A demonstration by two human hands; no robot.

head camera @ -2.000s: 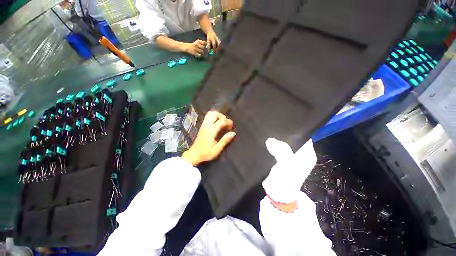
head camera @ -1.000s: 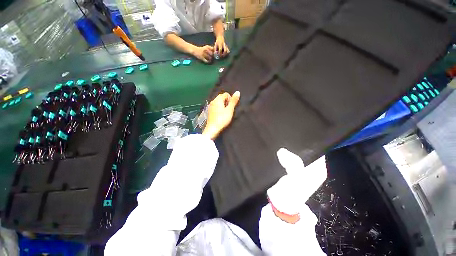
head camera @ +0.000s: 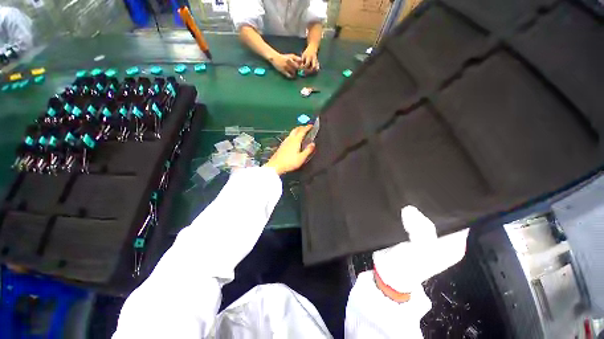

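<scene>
My gloved right hand (head camera: pixel 424 248) holds the lower edge of a large black foam tray (head camera: pixel 434 155), which is tilted up at the right and shows rectangular recesses with nothing in them. My bare left hand (head camera: pixel 291 151) is at the tray's left edge, with a thin clear piece at its fingertips. A stacked foam tray (head camera: pixel 86 228) at the left holds rows of clipped assemblies (head camera: pixel 106 114) with teal parts. Clear plates (head camera: pixel 232 157) lie in a loose pile left of my left hand.
Teal parts (head camera: pixel 179 68) are spaced along the green bench (head camera: pixel 218 49). A person's hands (head camera: pixel 298 64) work across it. Loose clips (head camera: pixel 453 301) fill a black bin below the held tray. A grey metal machine (head camera: pixel 550 265) stands at right, a blue crate (head camera: pixel 43 304) at lower left.
The held tray has swung right and tilted, uncovering more bench and a teal part near my left hand. The view has shifted. My right hand has moved slightly right and down with the tray.
</scene>
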